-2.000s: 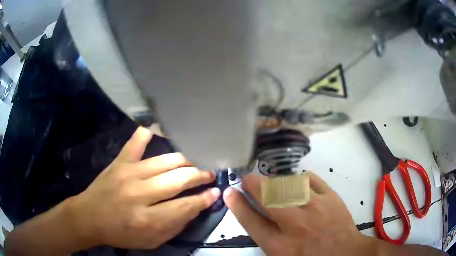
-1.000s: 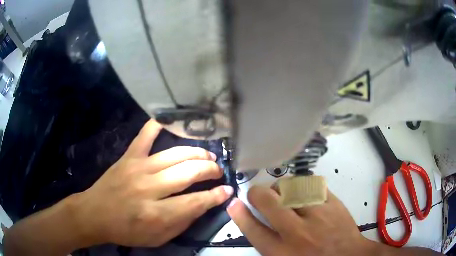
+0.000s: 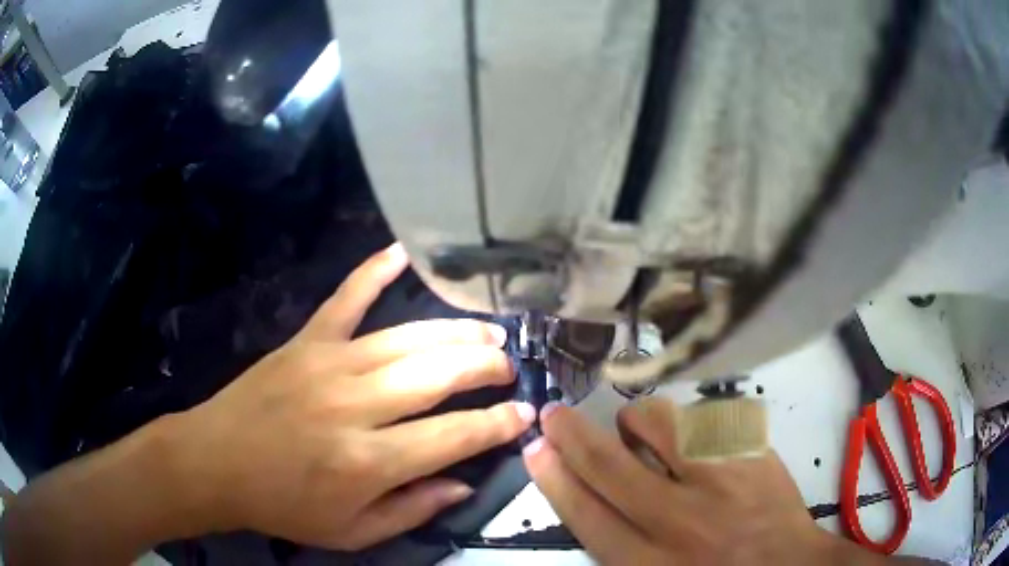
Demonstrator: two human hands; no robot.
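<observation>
A dark garment piece point(image 3: 255, 238) covers the left of the table and runs under the machine head. My left hand point(image 3: 343, 426) lies spread and flat on it, fingertips beside the metal presser foot point(image 3: 531, 335). My right hand point(image 3: 675, 475) is right of the foot, partly hidden by the cream cylinder. Its index and middle fingertips touch the narrow folded fabric edge point(image 3: 532, 387) next to my left fingertips. Whether the right fingers pinch the edge is unclear. The white-grey sewing machine head point(image 3: 564, 133) fills the top centre and hides the needle's upper part.
Red-handled shears point(image 3: 885, 442) lie right of my right hand. The cream cylinder point(image 3: 721, 429) hangs from the machine head over that hand. A dark lamp head point(image 3: 271, 66) shines at upper left. A clear cup point(image 3: 16, 149) stands far left.
The view has shifted, so the machine head shows more from its front and the presser foot is now visible. Both hands stay at the fabric edge, with the left thumb now more visible.
</observation>
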